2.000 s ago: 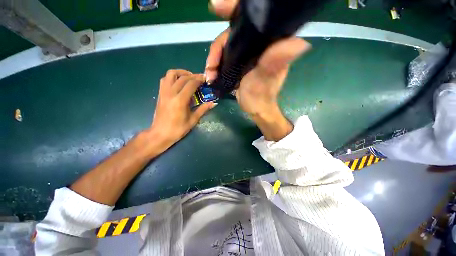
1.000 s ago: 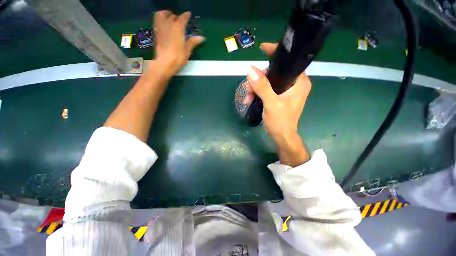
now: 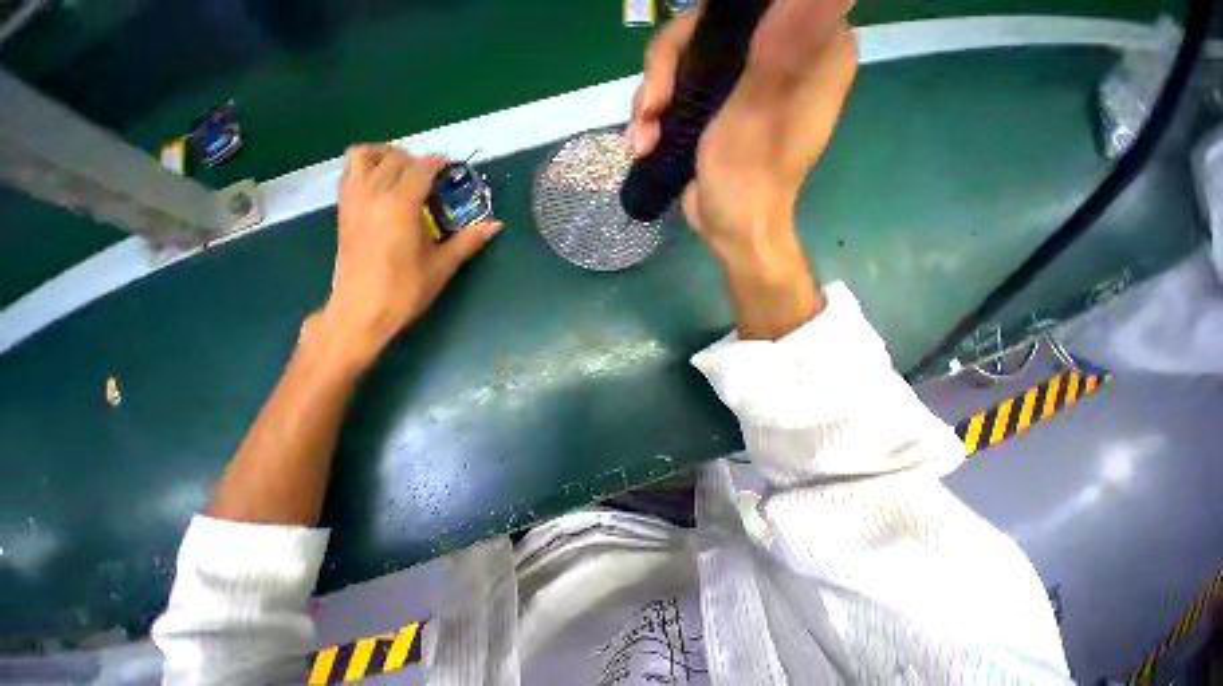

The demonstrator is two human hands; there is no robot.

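Observation:
My left hand [image 3: 390, 244] grips an open smartwatch housing [image 3: 460, 197] on the green bench near the pale rail. A blue patch shows inside the housing, and a yellow edge shows between it and my fingers. My right hand [image 3: 759, 141] holds a thick black electric screwdriver [image 3: 681, 123], tilted, with its lower end over the right part of a round grey screw disc [image 3: 590, 208]. The screwdriver's bit cannot be seen. Small specks lie on the disc.
Another unit [image 3: 216, 135] lies beyond the rail [image 3: 537, 105] at upper left, more at the top middle. A metal bracket [image 3: 121, 168] stands at left. A black cable [image 3: 1073, 221] curves at right near a clear plastic bag [image 3: 1135, 107]. A small orange-brown scrap [image 3: 113, 391] lies left.
My left hand has come back from beyond the rail and now holds a unit on the near side. The screwdriver has shifted onto the disc, which is now mostly uncovered. The camera view has shifted.

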